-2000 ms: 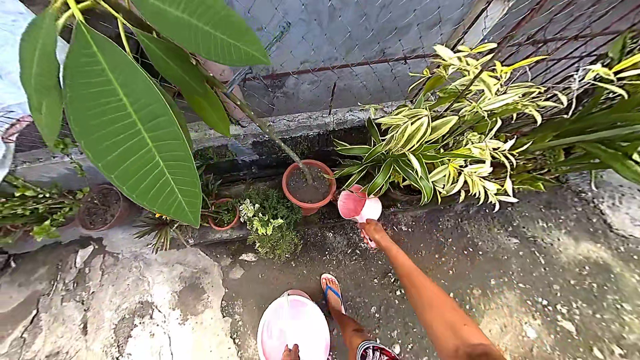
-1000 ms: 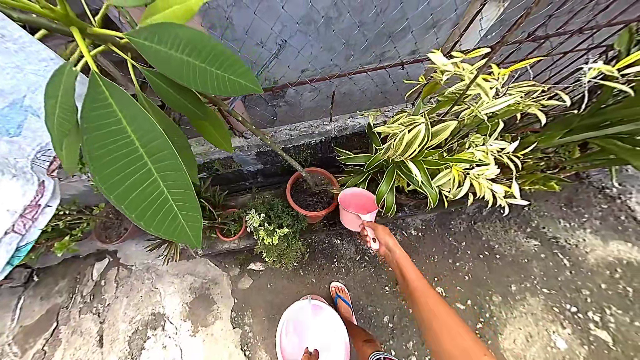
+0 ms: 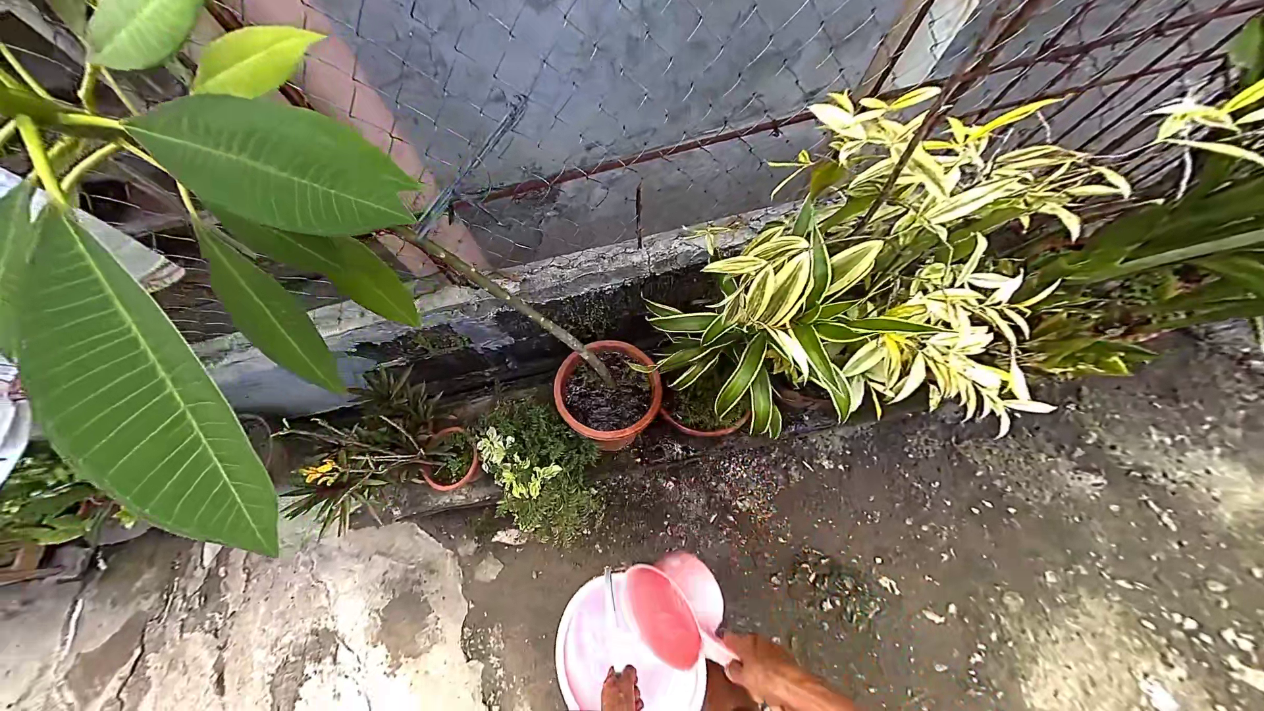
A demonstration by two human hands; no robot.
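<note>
A pink plastic dipper (image 3: 664, 614) is tilted over a pink bucket (image 3: 583, 642) at the bottom centre. My right hand (image 3: 765, 670) is shut on the dipper's handle at the bucket's right side. My left hand (image 3: 620, 688) grips the near part of the bucket, where a thin bucket handle (image 3: 610, 597) shows above it. Behind them stands a terracotta-coloured pot (image 3: 610, 433) with dark, wet-looking soil and a slanting stem that bears large green leaves (image 3: 138, 385).
Variegated yellow-green plants (image 3: 790, 306) spread at the right over a smaller pot (image 3: 703, 427). A low leafy plant (image 3: 548, 464) and a small pot (image 3: 452, 462) stand left of the main pot. A wire mesh fence (image 3: 612, 109) and concrete ledge (image 3: 553, 278) run behind.
My right hand has moved the dipper from beside the terracotta-coloured pot back down over the bucket. The feet seen earlier are no longer plainly in view.
</note>
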